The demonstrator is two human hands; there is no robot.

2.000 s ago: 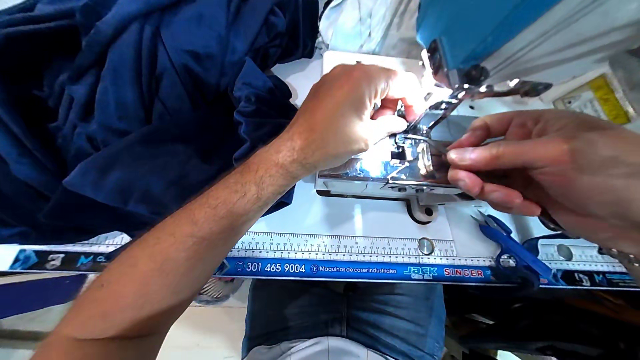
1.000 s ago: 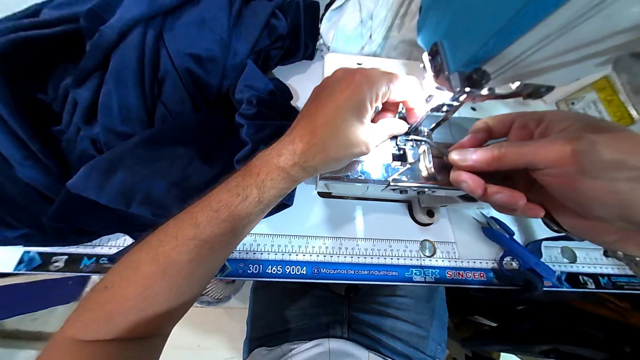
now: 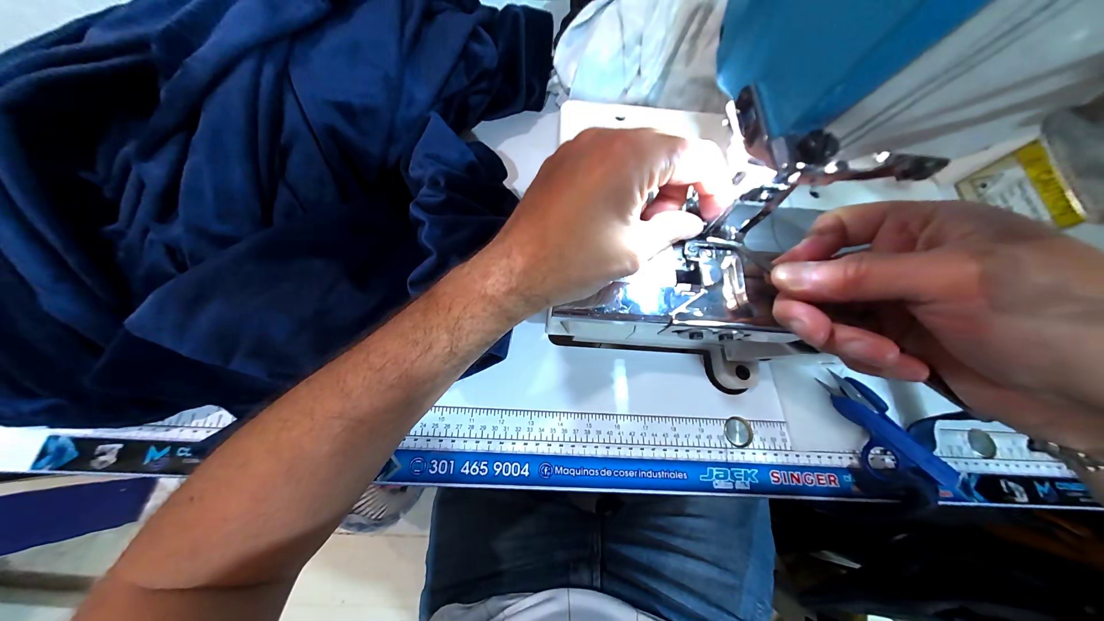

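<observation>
The blue head of an industrial sewing machine (image 3: 828,60) rises at the upper right, with its lit presser foot area (image 3: 733,228) below. My left hand (image 3: 604,207) reaches in from the left, thumb and fingertips pinched close behind the foot; glare hides whether anything is between them. On the right, my right hand (image 3: 897,285) pinches a thin, dark pointed tool, perhaps tweezers, whose tip points at the foot. Under both hands lies the shiny metal needle plate and cover (image 3: 647,297). Dark blue fabric (image 3: 259,198) is heaped left of my left hand.
Blue thread snips (image 3: 888,431) lie at the table's front edge, right of a ruler strip (image 3: 586,427) with round metal pieces on it. Pale cloth (image 3: 647,52) sits behind the machine bed. A container with a yellow label (image 3: 1048,181) stands at the far right.
</observation>
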